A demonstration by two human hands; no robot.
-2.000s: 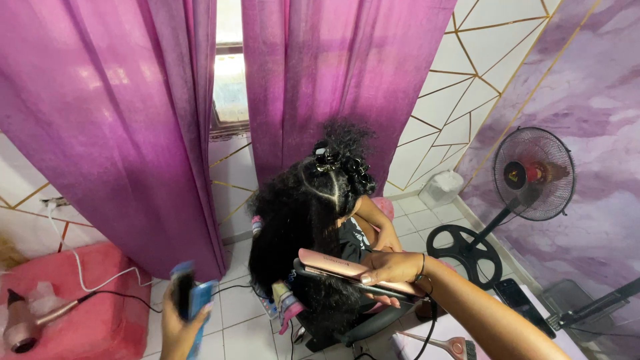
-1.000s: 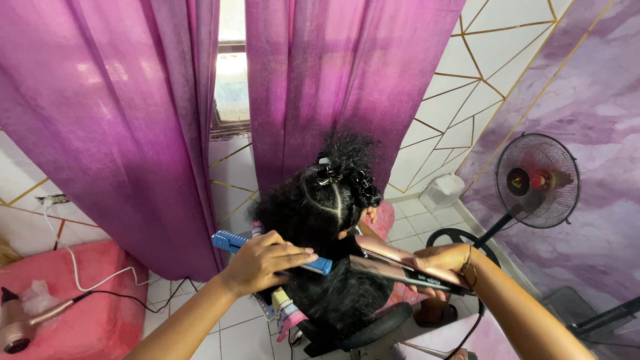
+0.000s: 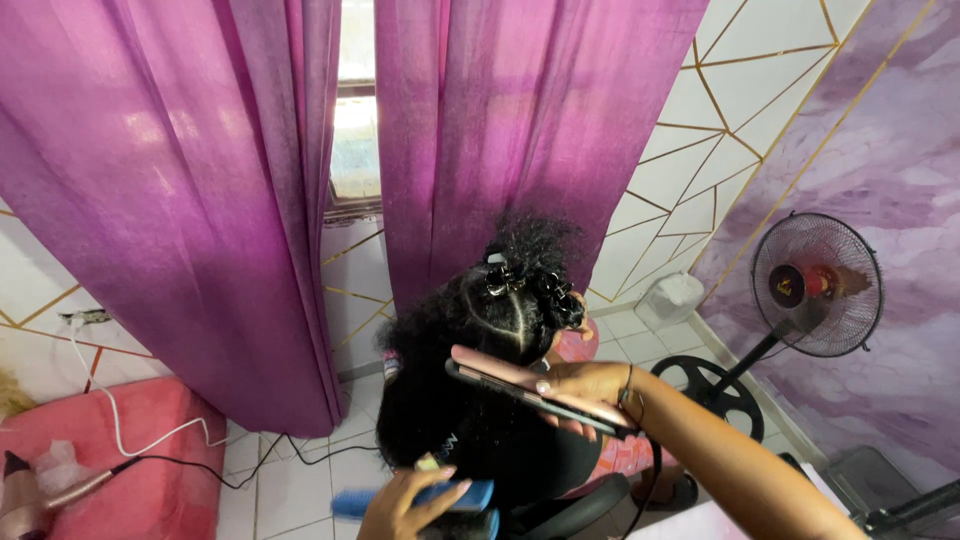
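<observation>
A seated person's dark curly hair (image 3: 442, 352) hangs loose down the back, with a curved parting and upper sections held in shiny black clips (image 3: 502, 281). My right hand (image 3: 585, 390) grips a rose-gold hair straightener (image 3: 510, 375), which lies across the hair just below the parting. Whether any hair is between its plates cannot be told. Low in the view, my left hand (image 3: 420, 499) holds a blue comb (image 3: 356, 502) near the hair's lower end. A second blue-edged piece shows under that hand, partly cut off by the frame.
A pedestal fan (image 3: 816, 285) stands at the right, near a clear plastic bin (image 3: 671, 300). At the left a hair dryer (image 3: 22, 495) rests on a pink padded seat (image 3: 150, 420). Cords cross the tiled floor. A black chair armrest (image 3: 577, 510) is beside the person.
My left hand with the blue comb has moved down from beside the hair's middle. The straightener in my right hand has moved up and left, closer to the parting.
</observation>
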